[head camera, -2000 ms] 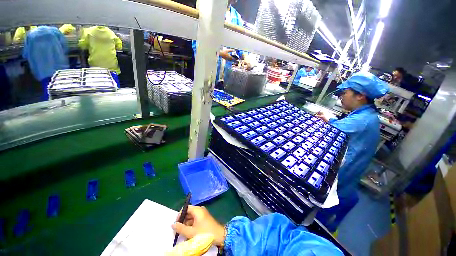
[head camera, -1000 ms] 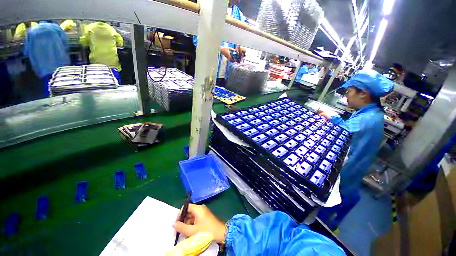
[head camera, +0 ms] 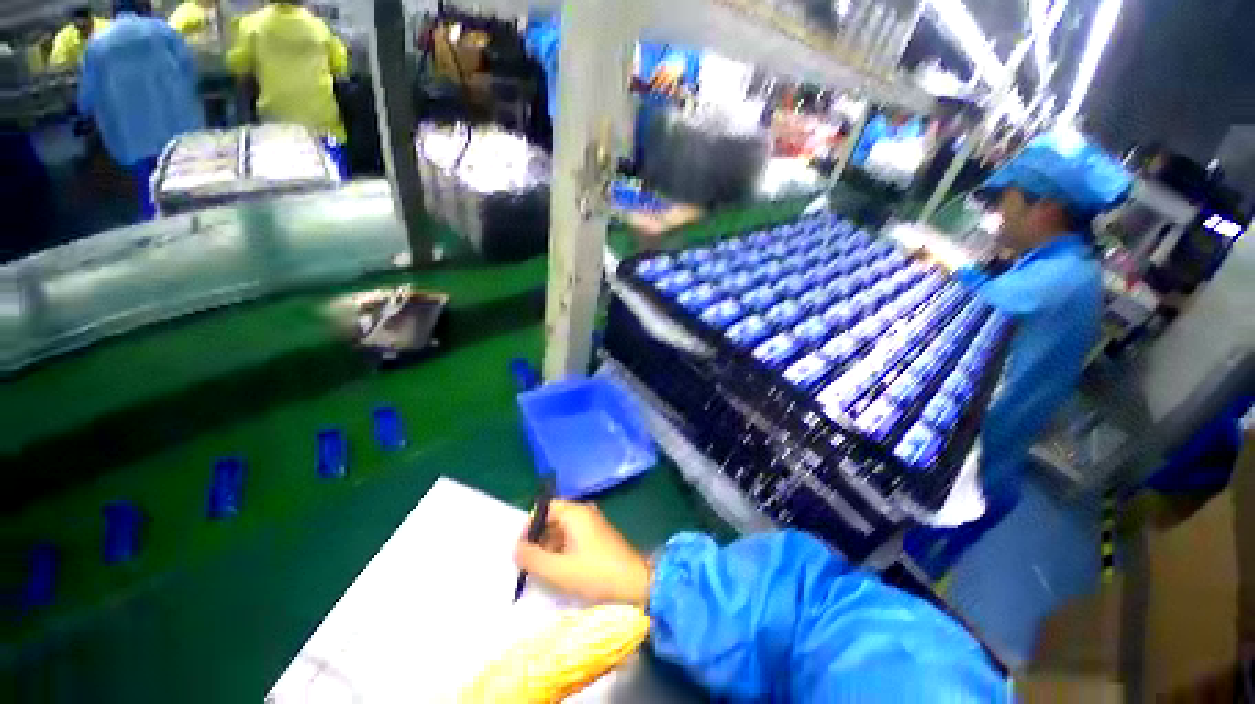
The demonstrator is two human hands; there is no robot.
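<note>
My right hand (head camera: 592,554) is shut on a slim black pen (head camera: 535,536), its tip at the white sheet (head camera: 413,598) on the green bench. Faint marks show at the sheet's lower left. Yellow-covered fingers (head camera: 558,657), apparently of my left hand, lie over the sheet's lower part at the bottom edge. The rest of that hand is cut off, and whether it holds anything is unclear. Small blue modules (head camera: 332,453) lie spaced in a row on the green belt beyond the sheet. Another blue module (head camera: 523,371) shows by the post.
An open blue bin (head camera: 588,433) stands beside the white post (head camera: 581,206). Stacked black trays (head camera: 771,440) rise at right, the top one filled with blue-white pieces. A person in blue (head camera: 1053,310) stands behind them. A grey-brown stack (head camera: 399,323) lies on the belt.
The view has shifted, moving the bench scene up and the post right. The modules have moved left relative to the post. My right hand still holds the pen at the sheet.
</note>
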